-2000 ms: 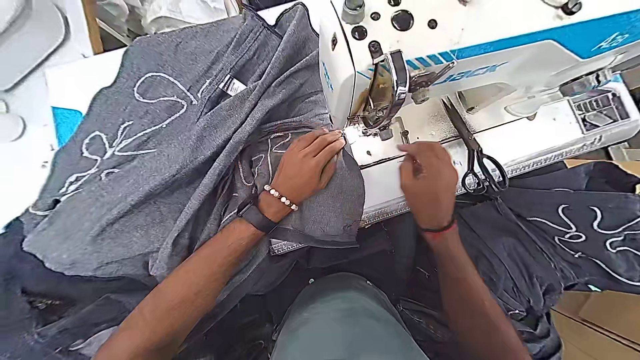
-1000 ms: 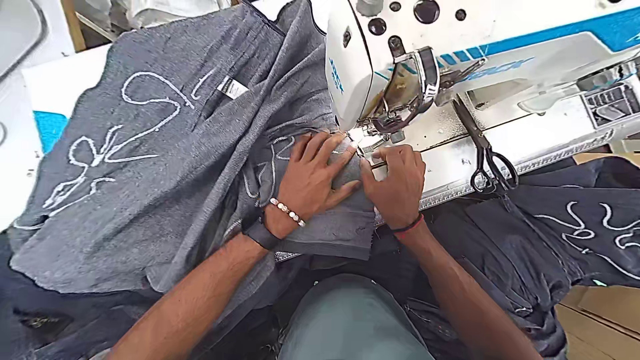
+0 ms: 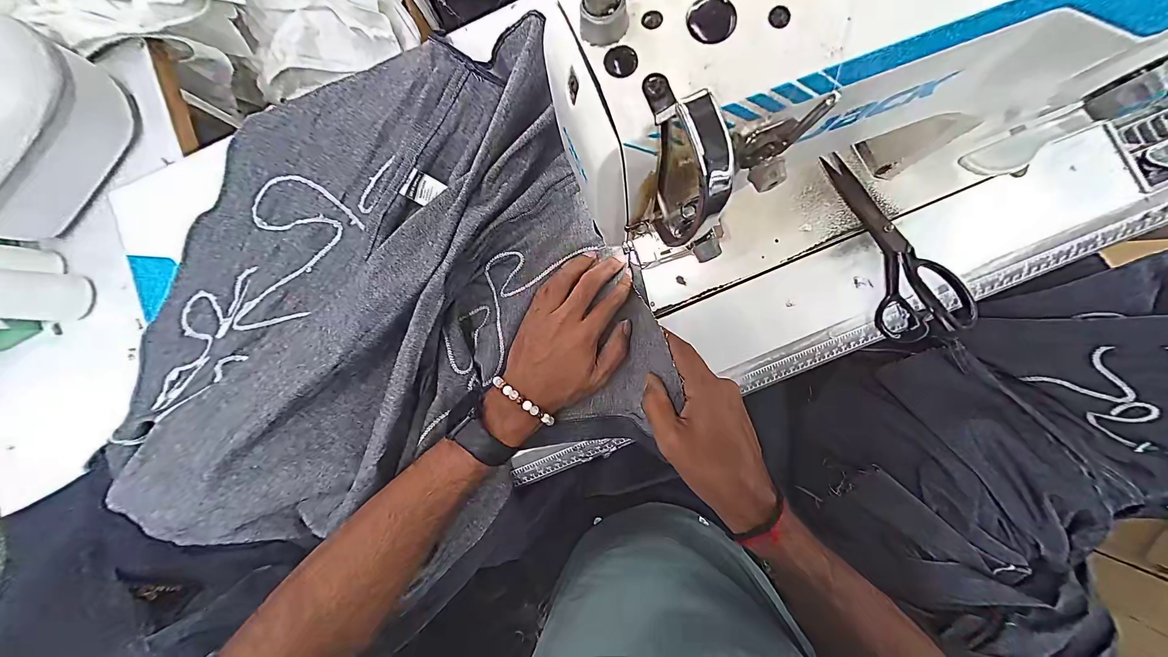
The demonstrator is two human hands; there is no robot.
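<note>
A grey knit garment (image 3: 347,365) with white cord-like stitched lines and a small white label drapes over the bed of a Jack sewing machine (image 3: 876,109). My left hand (image 3: 566,347) lies palm down on the cloth, fingers spread, its fingertips just below the presser foot and needle area (image 3: 630,248). Pinched between the thumb and fingers of my right hand (image 3: 707,429) is the cloth's right edge, nearer to me than the needle. The needle tip itself is too small to make out. Black-handled scissors (image 3: 899,251) rest on the machine bed to the right of my hands.
Dark garments with white stitched lines (image 3: 985,438) hang at the table's right front edge. A measuring scale (image 3: 776,370) runs along that edge. White fabric (image 3: 301,41) is heaped at the back left, near white plastic parts (image 3: 64,137). Cardboard (image 3: 1131,584) shows at the lower right.
My right hand has moved from beside the presser foot down toward me and now grips the cloth's right edge. My left hand stays on the cloth by the needle area.
</note>
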